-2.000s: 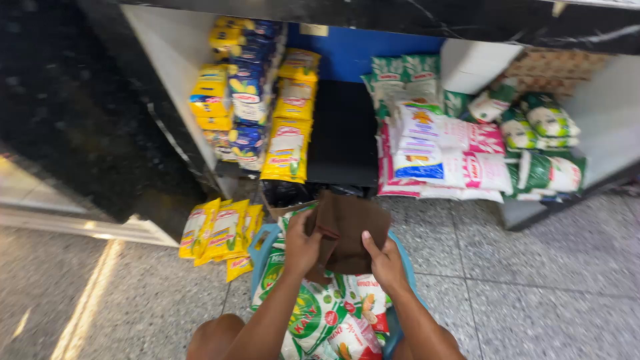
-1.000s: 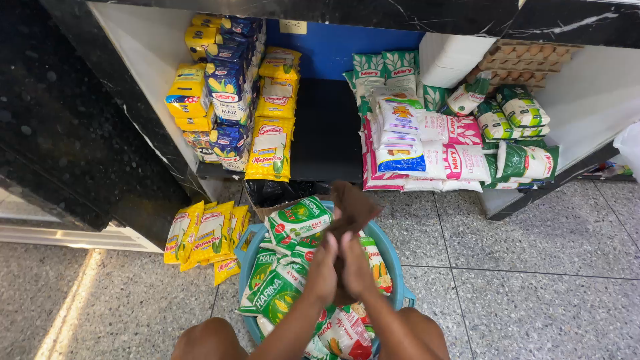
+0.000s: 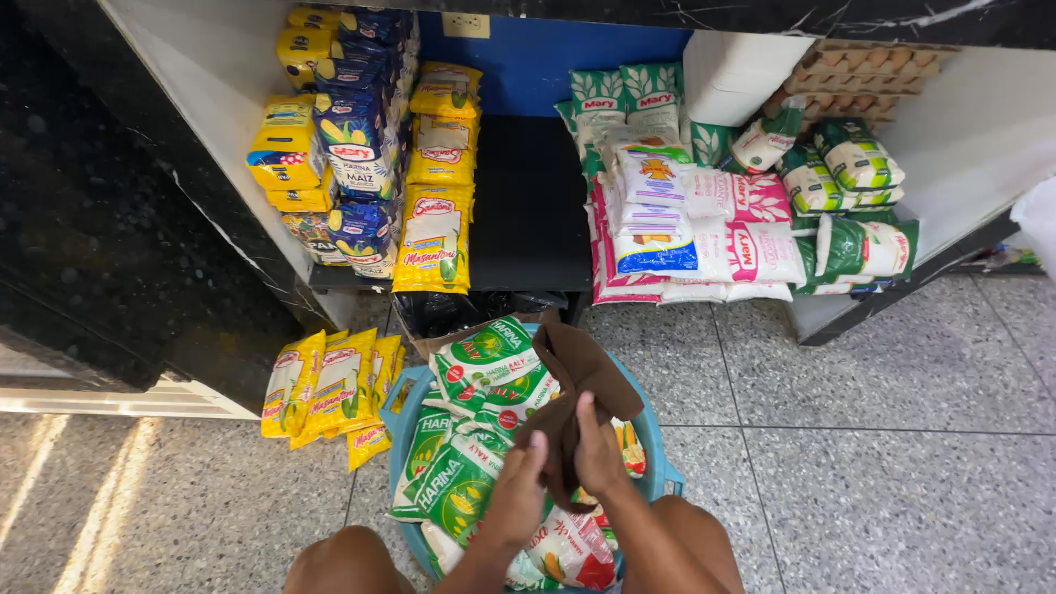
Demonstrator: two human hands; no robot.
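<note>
A brown cloth (image 3: 582, 388) hangs bunched between my two hands, above a blue plastic tub (image 3: 652, 412) on the floor. My left hand (image 3: 521, 491) presses on the cloth's lower left side, and my right hand (image 3: 598, 450) grips it from the right, thumb up. Beneath them the tub is filled with green and white flour bags (image 3: 462, 483). A red and white bag (image 3: 573, 544) lies near the tub's front. The cloth and my forearms hide part of the bags.
Yellow flour bags (image 3: 338, 388) lean on the floor left of the tub. Ahead, a black shelf (image 3: 532, 206) holds yellow bags (image 3: 433, 235), blue bags (image 3: 355, 148), pink and white bags (image 3: 763, 247) and green bags (image 3: 866, 247). Egg trays (image 3: 858, 78) are stacked at the back right.
The brown cloth was spread between my hands two seconds ago, then was bunched narrow with my hands together. Now its upper part flares out to the right and my hands are slightly apart.
</note>
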